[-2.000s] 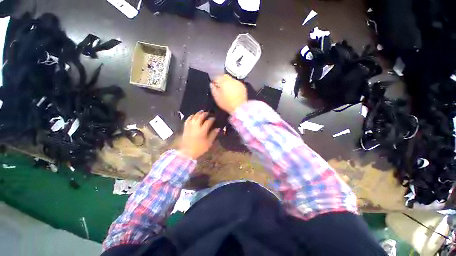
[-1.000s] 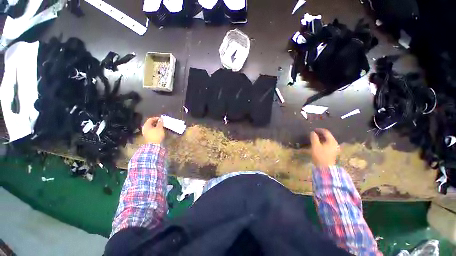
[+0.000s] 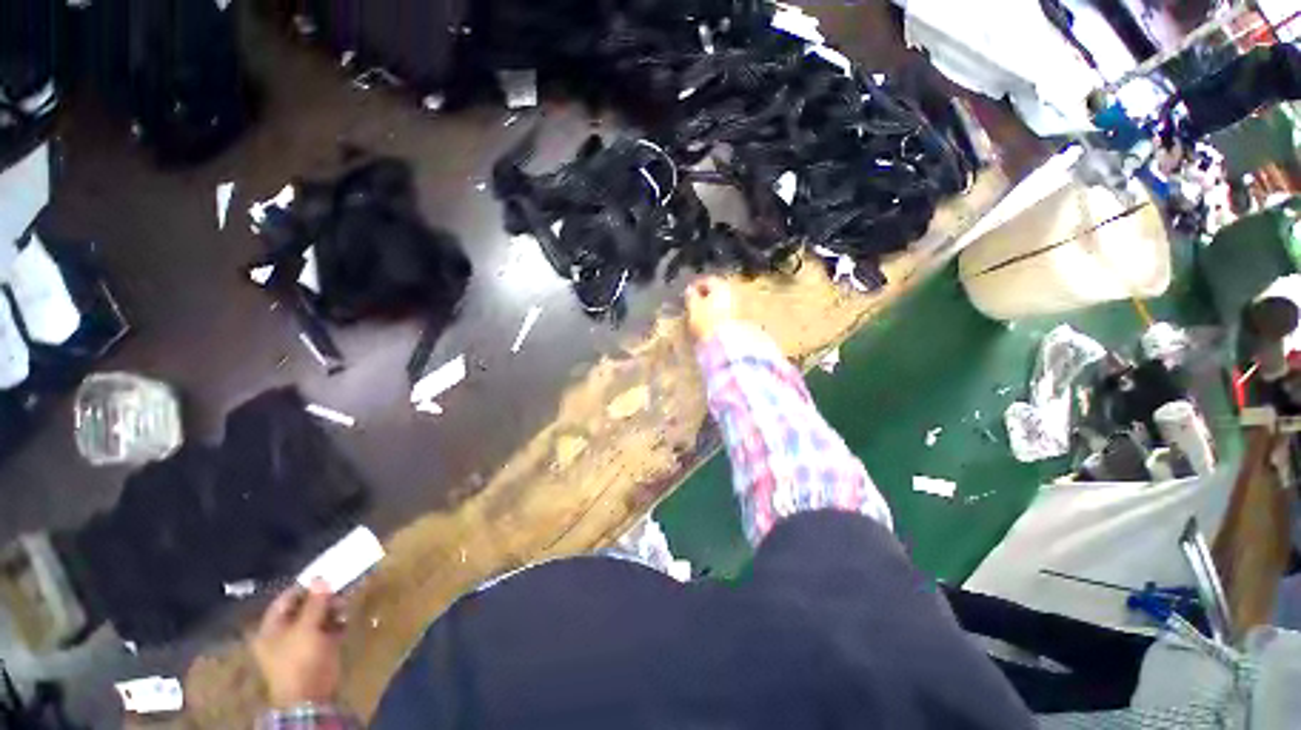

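Note:
My left hand point(image 3: 300, 645) is at the lower left and holds a small white paper tag point(image 3: 343, 559) between its fingers. Black cloth panels point(image 3: 228, 506) lie side by side on the dark tabletop just beyond it. My right hand point(image 3: 711, 305) is at the wooden front edge, beside a heap of black straps point(image 3: 599, 221). It is small and blurred, and I cannot tell whether its fingers hold anything.
A clear tub point(image 3: 129, 418) and a beige box point(image 3: 40, 592) stand at the left. A black bundle point(image 3: 364, 243) lies upper left, and a larger black heap point(image 3: 842, 157) upper right. A cream container point(image 3: 1070, 250) stands right of the table, over green floor point(image 3: 856, 385).
The view has turned to the right. My right hand has moved right along the edge to the strap heap. My left hand holds the white tag near the panels.

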